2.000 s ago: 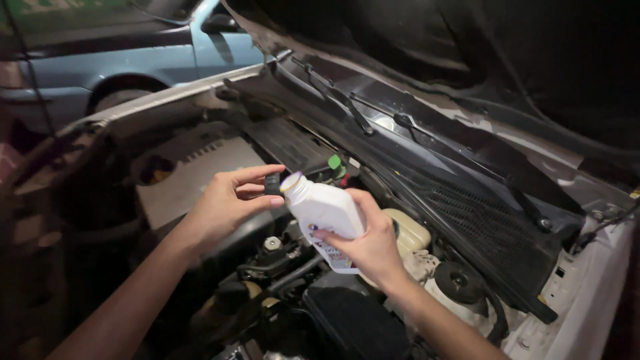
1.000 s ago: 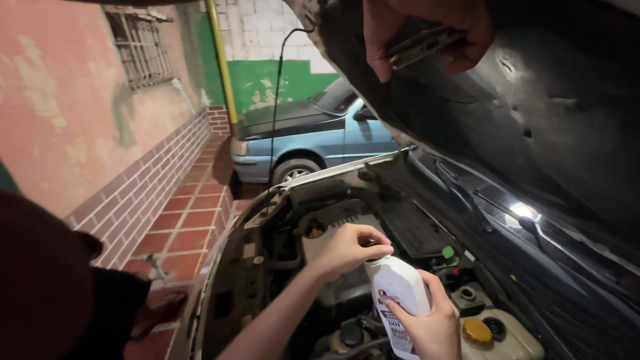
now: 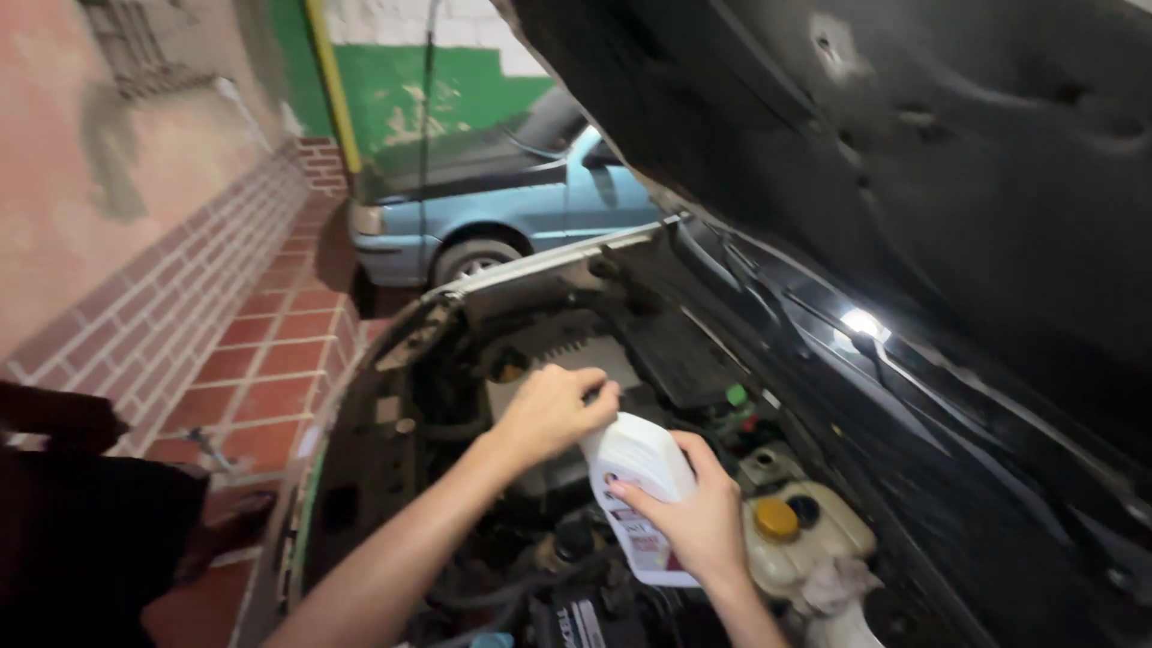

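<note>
My right hand [image 3: 697,508] is wrapped around a white plastic bottle [image 3: 641,450] with a printed label, held tilted over the engine bay. Closed over the bottle's neck, the fingers of my left hand [image 3: 562,409] grip a small black cap [image 3: 591,394], mostly hidden by them; whether it is seated on the neck I cannot tell. Below and right of the bottle sits a cream fluid reservoir [image 3: 846,535] with a yellow cap [image 3: 776,519] and a dark one beside it.
The raised hood [image 3: 882,162] slopes overhead on the right. A battery [image 3: 580,621] lies low in the bay, and a crumpled rag [image 3: 837,585] rests by the reservoir. A person in dark clothing [image 3: 90,540] is at the left. A blue car [image 3: 504,211] stands beyond the fender.
My left hand has closed over the bottle's mouth, where two seconds ago it held the black cap beside the uncovered neck. Another person's hands, seen at the hood a second ago, are out of view there.
</note>
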